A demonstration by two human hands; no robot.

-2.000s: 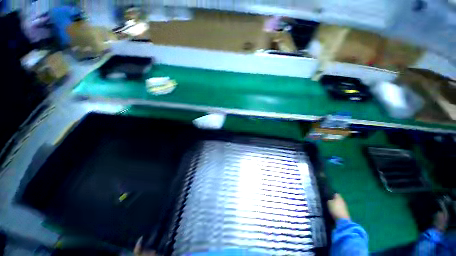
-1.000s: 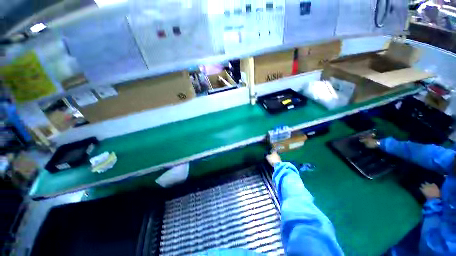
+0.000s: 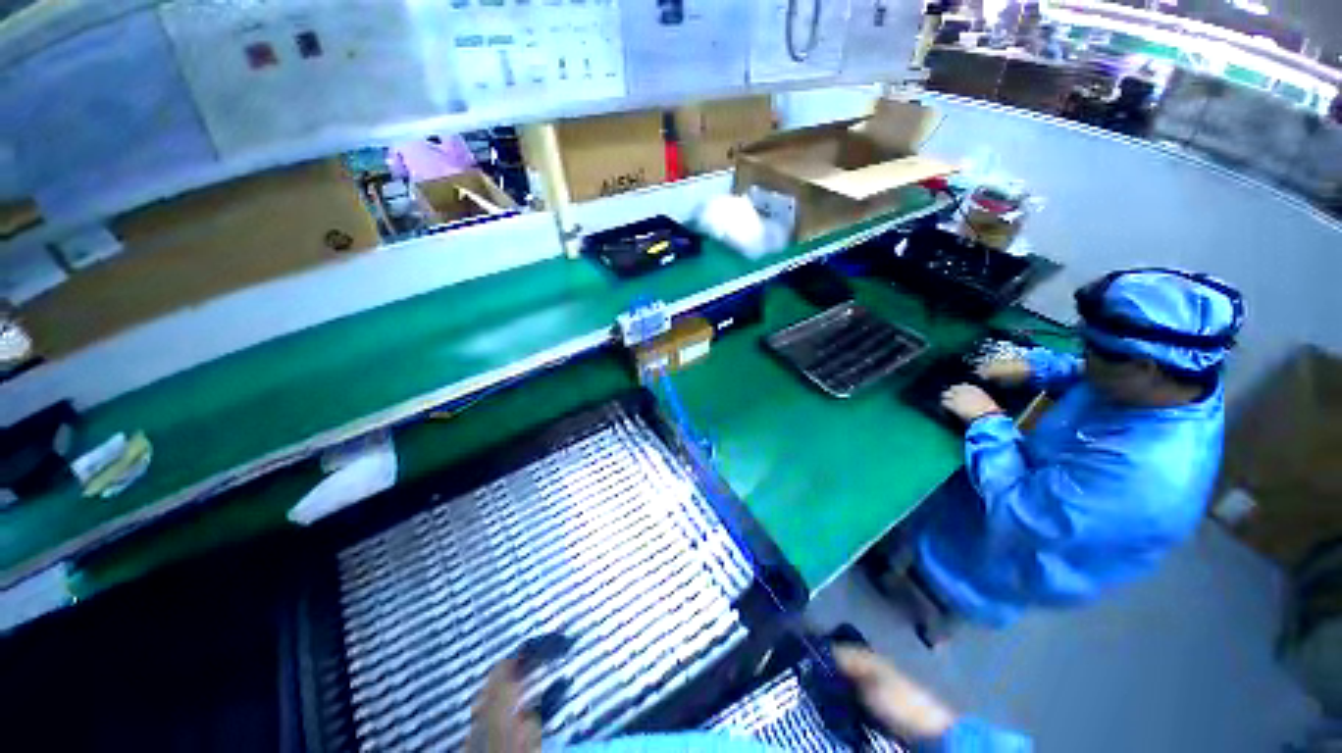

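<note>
A black tray [image 3: 545, 544] filled with tight rows of silvery parts lies on the bench in front of me. Part of a second set of silvery rows [image 3: 773, 716] shows at the bottom edge, right of it. My left hand [image 3: 511, 703], blurred, is over the full tray's front part, with something dark at its fingers. My right hand [image 3: 890, 694] is by the tray's front right corner, also with something dark at the fingers. Whether either hand grips anything is unclear. A blue cord [image 3: 692, 430] runs from the shelf edge to the tray's right side.
A dark empty tray [image 3: 162, 647] adjoins on the left. A green shelf [image 3: 368, 365] runs behind, with a small brown box [image 3: 679, 346] below its edge. A flat black tray [image 3: 846, 350] lies on the green mat. A person in a blue smock [image 3: 1096, 486] works at the right.
The view has swung right. My right hand has moved from near the small brown box to the tray's front right corner. My left hand and the second rows have come into view.
</note>
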